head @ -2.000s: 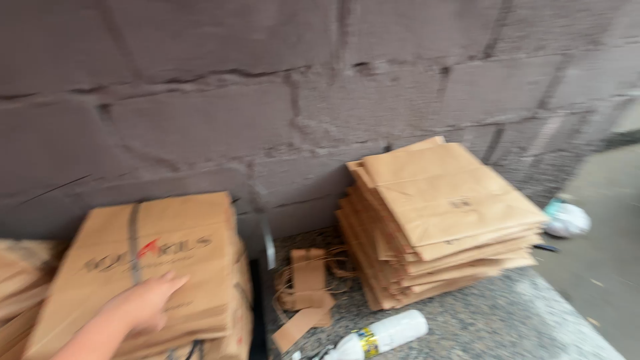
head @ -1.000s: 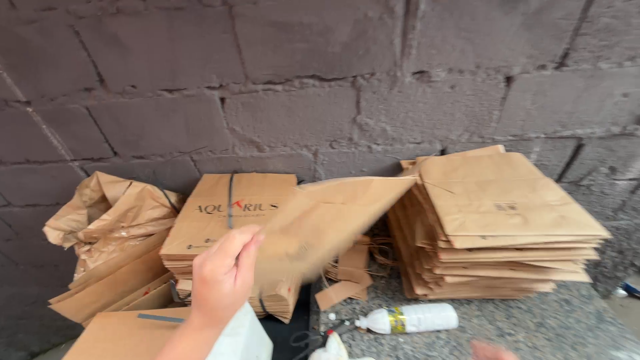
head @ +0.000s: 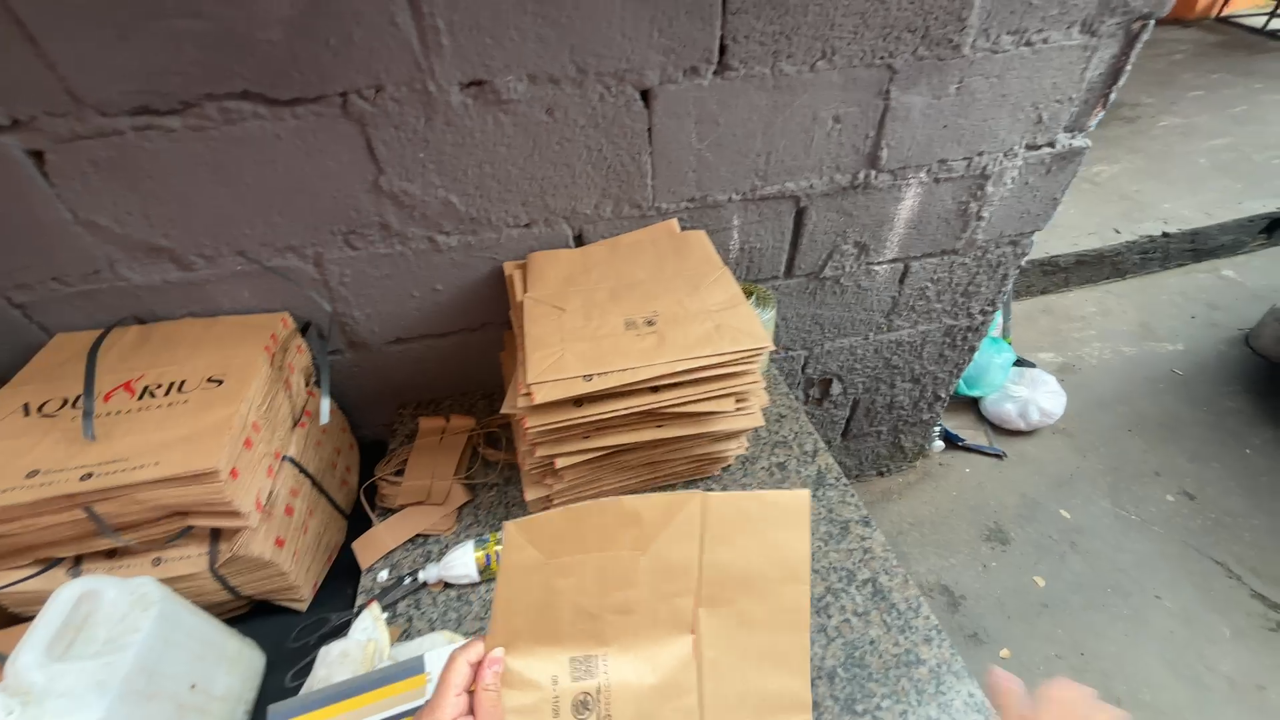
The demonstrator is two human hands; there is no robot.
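My left hand (head: 472, 680) pinches the left edge of a flat brown kraft paper bag (head: 650, 600), which is held over the granite slab and bears print. Blurred at the bottom right, my right hand (head: 1045, 695) is apart from the bag, with only its fingertips in view. Behind the held bag stands a tall stack of folded paper bags (head: 640, 300) against the wall. Strapped bundles of printed paper bags (head: 150, 410) lie at the left. Between them are brown paper pieces with cord handles (head: 425, 480).
A white glue bottle (head: 465, 562) and dark scissors (head: 400, 588) lie on the granite slab (head: 850, 560). A white plastic jug (head: 130, 650) stands at the lower left. Behind is a painted block wall (head: 500, 150). Knotted plastic bags (head: 1022, 398) sit on the ground at the right.
Two seconds ago my left hand was on the strapped bundle; a second ago it held a bag before it. Now the bag is lower, in front of the stack. The view has swung right.
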